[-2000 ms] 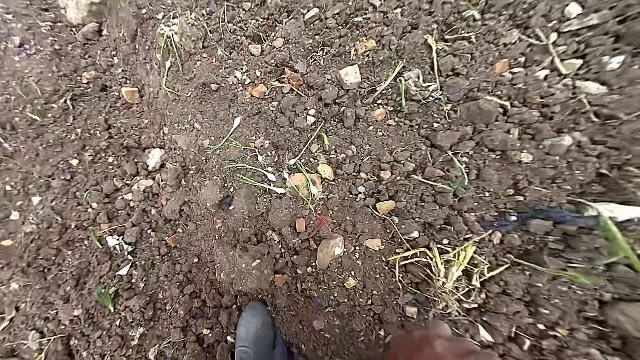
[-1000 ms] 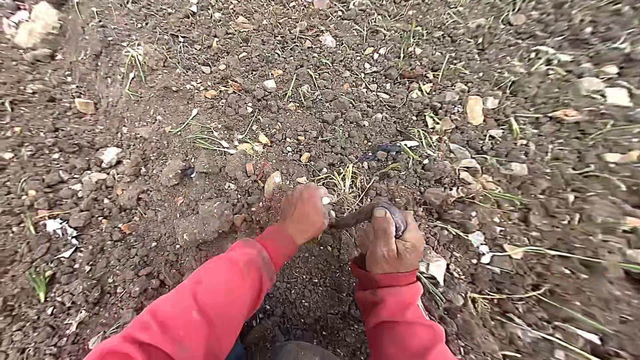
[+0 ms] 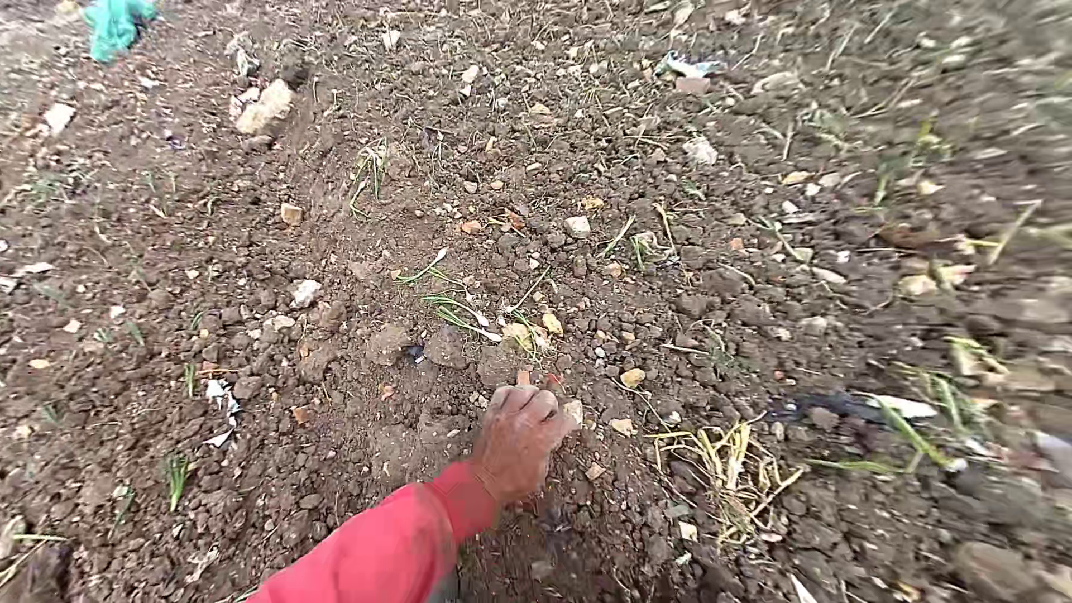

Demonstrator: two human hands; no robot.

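My left hand (image 3: 519, 440), in a red sleeve, reaches down to the brown soil with its fingers curled. A pale stone (image 3: 574, 412) shows at the fingertips, and a small orange brick fragment (image 3: 523, 378) lies just beyond the knuckles. Whether the fingers grip anything is hidden. Above the hand, several thin green seedlings with white bulbs (image 3: 469, 322) lie loose on the ground, one of them a little apart (image 3: 427, 268). Another small bunch of seedlings (image 3: 368, 172) lies higher up. My right hand is out of view.
A clump of dry yellowish stalks (image 3: 729, 473) lies right of my hand. A dark strip of material (image 3: 825, 408) is farther right. Larger pale stones (image 3: 266, 107) and a green plastic piece (image 3: 120, 27) lie at upper left. Stones and clods cover the uneven soil.
One second ago both hands were in view, the right holding a dark curved object; the right hand and that object have left the view. My left hand has moved away from the dry stalks to the pale stone.
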